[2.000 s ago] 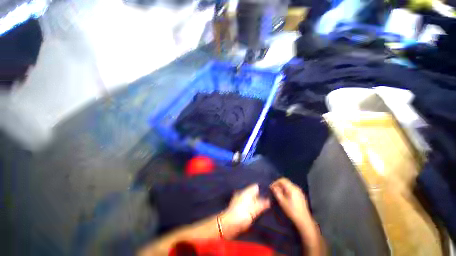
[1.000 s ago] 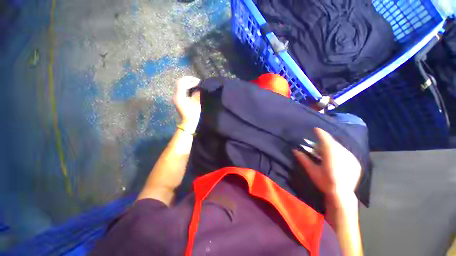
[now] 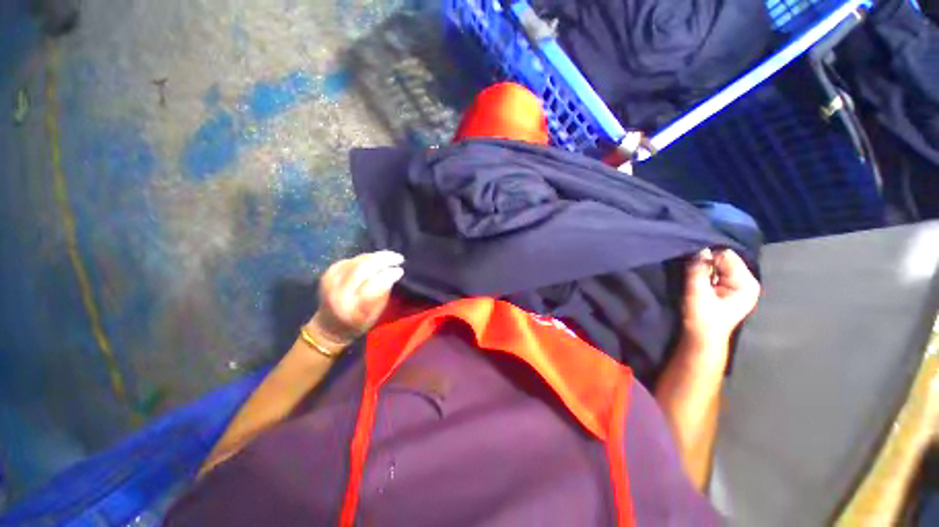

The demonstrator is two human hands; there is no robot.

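A dark navy garment (image 3: 577, 242) lies across my lap, with a straight edge stretched between my hands and a bunched, twisted part on top. My left hand (image 3: 360, 291) is at the garment's left edge, thumb and fingers closed on the cloth. My right hand (image 3: 723, 288) pinches the garment's edge at the right, fingers curled. No snips can be made out in the right hand now. The lower part of the cloth is hidden behind the red-orange apron (image 3: 494, 329).
A blue plastic crate (image 3: 757, 82) holding a crumpled navy garment pile (image 3: 669, 51) stands beyond my knees. A grey-sided table (image 3: 824, 350) is close on the right, and blue material (image 3: 154, 443) lies at lower left. More navy cloth (image 3: 901, 77) is at upper right.
The view has swung down from the crate to my lap. Since the last earlier frame, the garment has been turned over, my left hand has come down towards me, and the right hand has closed on its edge.
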